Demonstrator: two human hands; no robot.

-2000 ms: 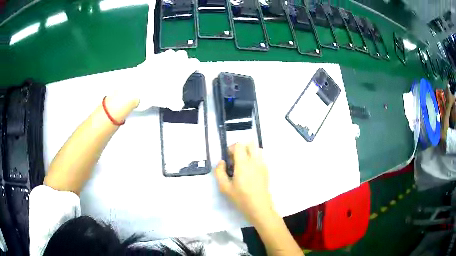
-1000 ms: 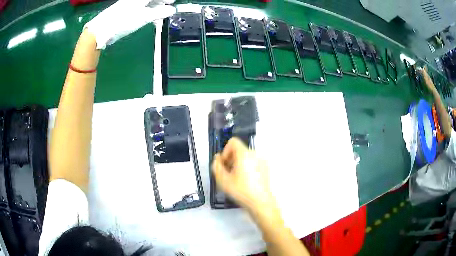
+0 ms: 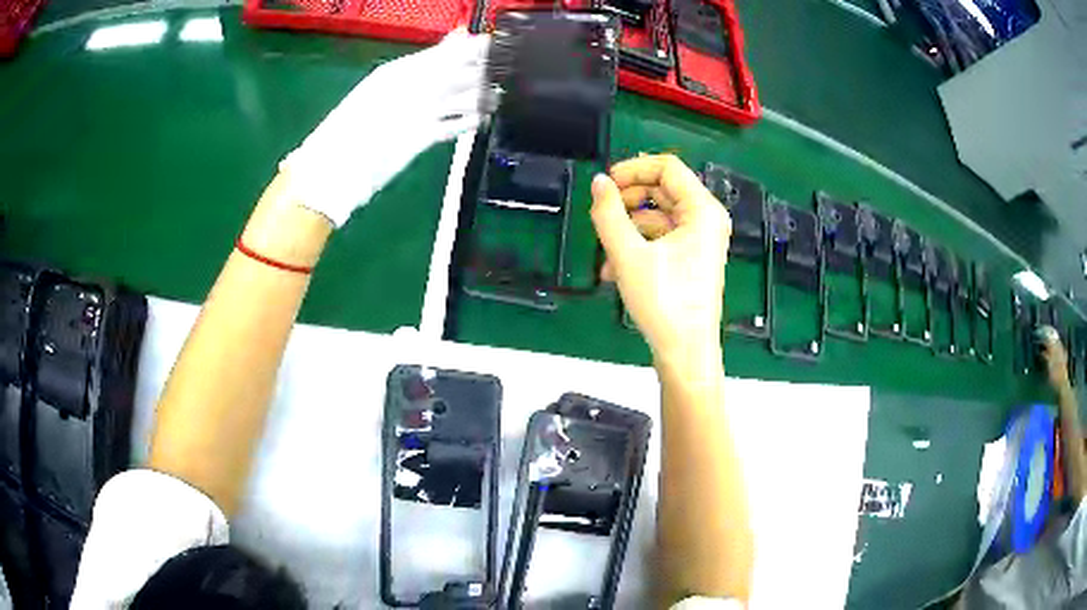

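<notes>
My left hand (image 3: 387, 125), in a white glove, grips a phone middle frame (image 3: 554, 89) by its upper left side, above the green surface. Its matte black upper part faces me, slightly blurred. My right hand (image 3: 668, 244) is bare, with curled fingers and the thumb tip at the held frame's right edge; whether it grips the frame is unclear. One frame (image 3: 443, 471) lies upright on the white sheet (image 3: 775, 489). Beside it, two overlapping frames (image 3: 584, 477) lie tilted, their lower ends cut off by the picture's edge.
Several frames (image 3: 796, 286) stand in a row along the green surface (image 3: 155, 155). A red tray (image 3: 727, 89) with black parts is at the far side. Black trays (image 3: 66, 393) are stacked left. A blue roll (image 3: 1031, 477), small label pieces (image 3: 882, 498) and another person's arm (image 3: 1064, 393) are right.
My left hand has moved right from the far left and now holds a frame. My right hand has left the frames on the sheet and moved up to the held one. The view has shifted forward.
</notes>
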